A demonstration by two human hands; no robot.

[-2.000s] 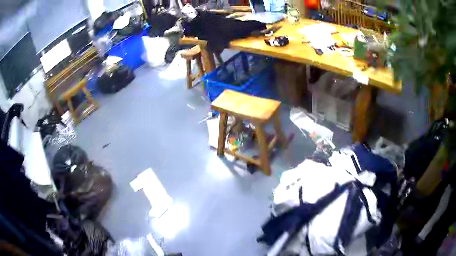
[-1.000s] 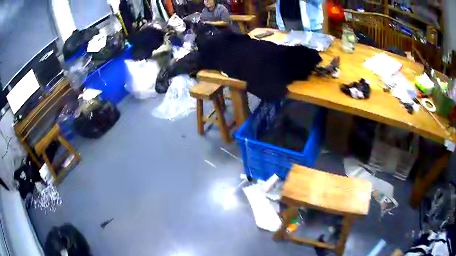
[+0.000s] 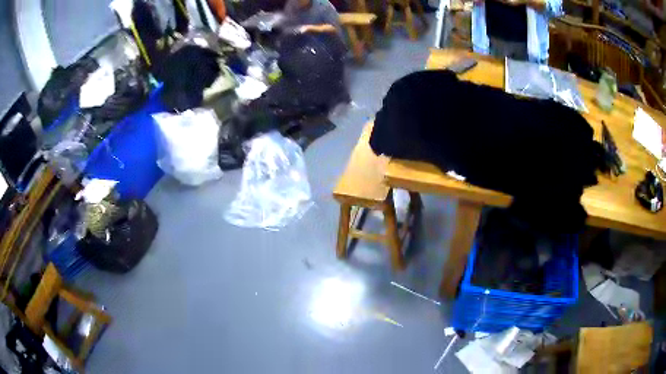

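Neither of my hands is in the picture. A heap of black cloth (image 3: pixel 482 131) lies over the near left part of the wooden table (image 3: pixel 431 175). Part of it hangs over the table's front edge, above a blue crate (image 3: pixel 518 310). The crate stands on the floor and holds dark stuff that I cannot make out. A small dark item (image 3: pixel 648 191) lies on the table at the right.
A wooden bench (image 3: pixel 361 175) stands at the table's left end and a stool (image 3: pixel 613 349) at the lower right. White plastic bags (image 3: pixel 274 182), black bags (image 3: pixel 120 234) and scraps (image 3: pixel 504 350) lie on the floor. One person sits at the back; another stands behind the table.
The view has moved forward and swung left. The table, black cloth and blue crate appear nearer and further right. The near stool has shifted to the lower right edge.
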